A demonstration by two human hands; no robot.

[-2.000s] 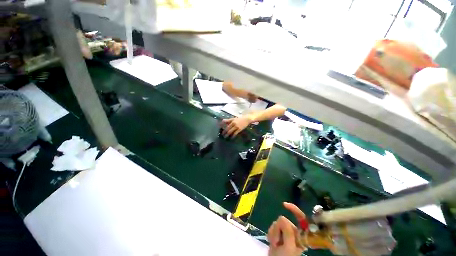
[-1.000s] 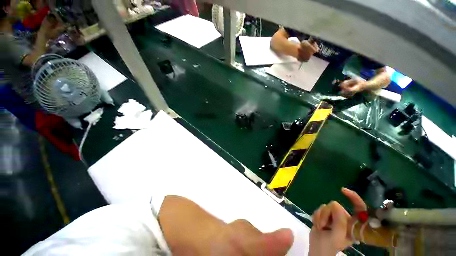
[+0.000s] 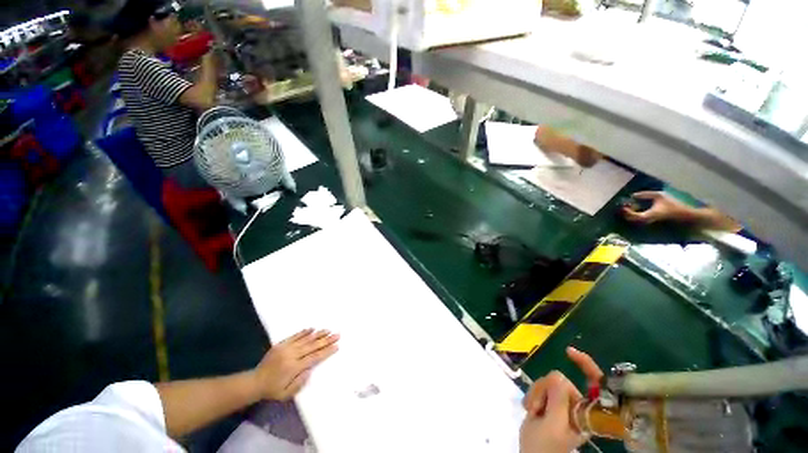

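Note:
The white work sheet (image 3: 399,354) lies along the near edge of the green bench, with a small grey mark on it. My left hand (image 3: 297,361) rests flat on the sheet's left edge, fingers together, holding nothing that I can see. My right hand (image 3: 551,411) is at the bottom, partly cut off by the frame edge, gripping the glue gun (image 3: 687,426). Its index finger is raised beside the red trigger (image 3: 594,390). The gun's amber grip and clear-wrapped cylinder point right, over the green surface.
A hazard-striped bar (image 3: 567,301) crosses the green bench (image 3: 425,212). Black adapters (image 3: 486,253) lie beyond it. A fan (image 3: 239,155) and crumpled tissue (image 3: 317,209) are at left. A grey post (image 3: 332,106) and overhead shelf (image 3: 567,97) frame the bench. Other workers' hands (image 3: 657,210) are across; a seated person (image 3: 164,97) is far left.
My left hand has come into view and moved from over the sheet's middle to its left edge. My right hand still holds the gun. The camera view has shifted left, showing more floor.

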